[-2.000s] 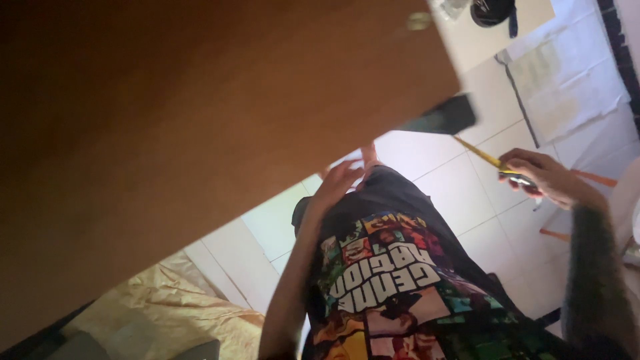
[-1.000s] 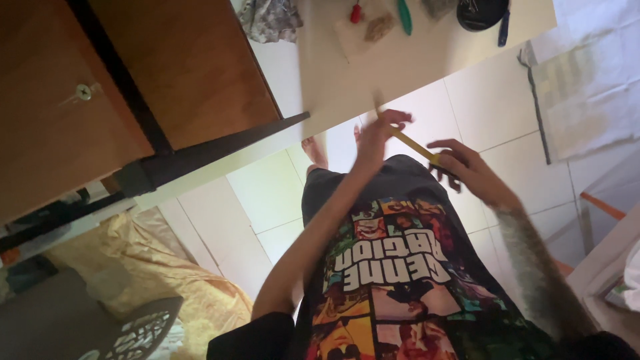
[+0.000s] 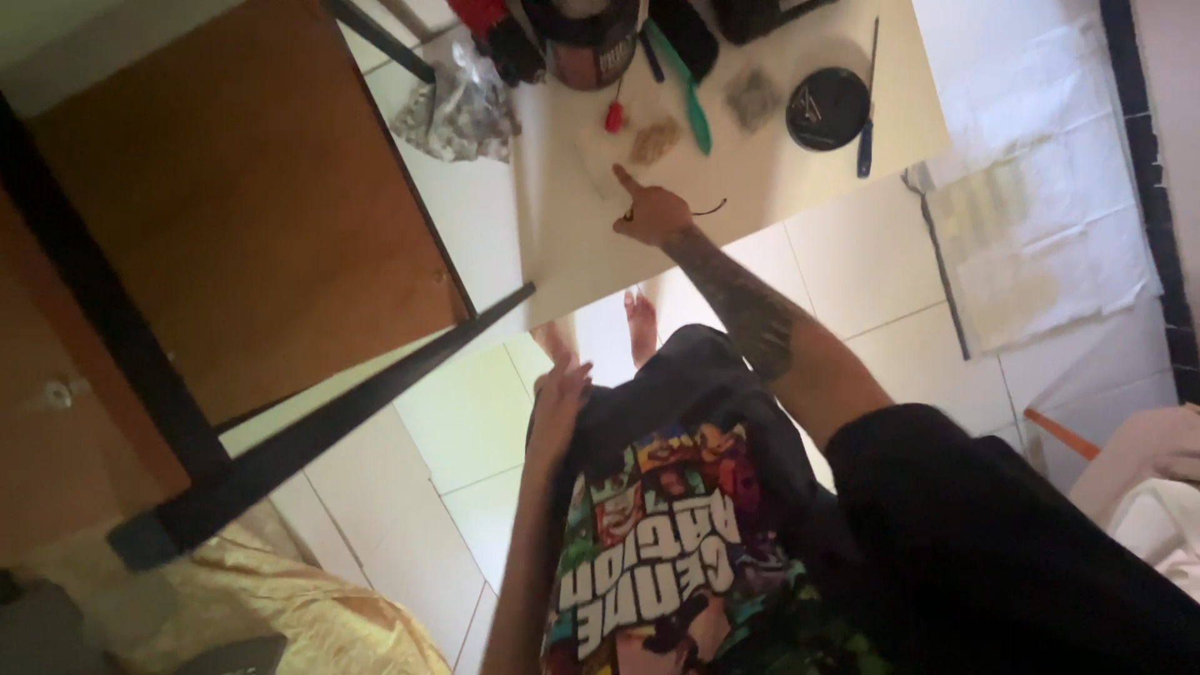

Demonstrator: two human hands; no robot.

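Note:
Over the pale tabletop [image 3: 562, 225], my right hand [image 3: 653, 214] reaches with its index finger extended and the other fingers curled; whether something lies inside them is hard to tell. A thin dark curved piece [image 3: 710, 208] shows beside its wrist. Just beyond the fingertip lie a small clear bag with brownish contents [image 3: 654, 141] and a small red object [image 3: 614, 117]. A green-handled tool [image 3: 692, 108] is to their right. My left hand [image 3: 562, 380] hangs low by the shirt front, below the table edge, its fingers slightly spread and nothing seen in them.
A black round dish with small metal pieces [image 3: 828, 110] and a blue-handled screwdriver [image 3: 865, 150] lie at the right of the table. A plastic bag of small pieces [image 3: 464, 117] sits at its left. A wooden panel with a dark frame [image 3: 253, 216] fills the left side.
The yellow strip seen between my hands a second ago is out of view. My right hand has moved up over the tabletop, and my left hand has dropped back toward my body.

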